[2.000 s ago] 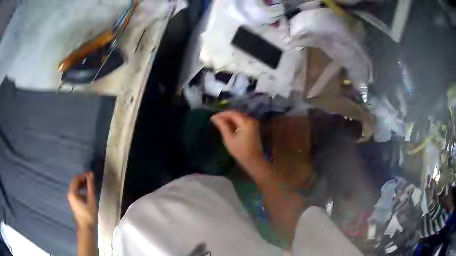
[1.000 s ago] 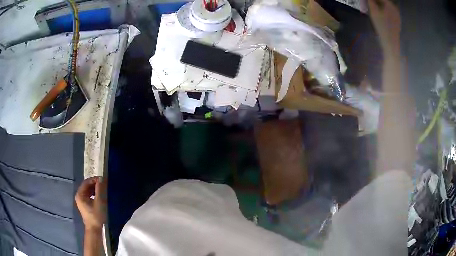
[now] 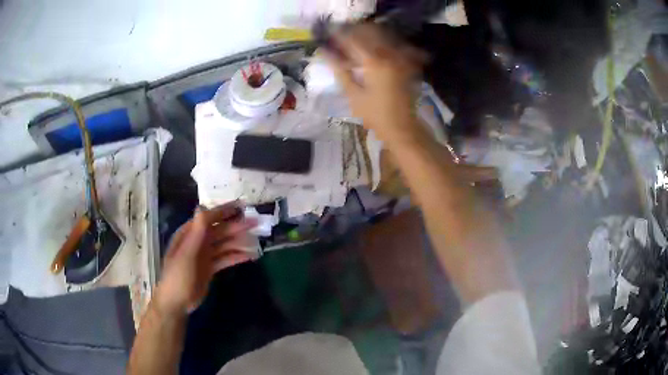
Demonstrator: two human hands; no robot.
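The steam iron [image 3: 91, 253] with its orange-brown handle rests on the white stained pressing table [image 3: 135, 190] at the left. The dark grey garment panel [image 3: 80, 322] lies at the lower left, in front of the iron. My left hand [image 3: 209, 249] is raised right of the table edge, with fingers apart and nothing visible in it, beside the front of a small paper-covered stand. My right hand [image 3: 373, 69] is blurred and reaches over the far side of the stand. A small dark blurred thing [image 3: 322, 29] shows at its fingertips; whether it is held is unclear.
The stand bears papers [image 3: 216, 179], a black flat rectangle [image 3: 271, 154] and a white round cone or spool [image 3: 256, 91]. A yellow strip [image 3: 287, 34] lies beyond. A brown board [image 3: 399, 271] is below; shredded scraps [image 3: 622, 271] are piled right.
My left hand has left the table edge by the panel and moved up and right. My right hand has come from the upper right to the stand's far side. The view has shifted.
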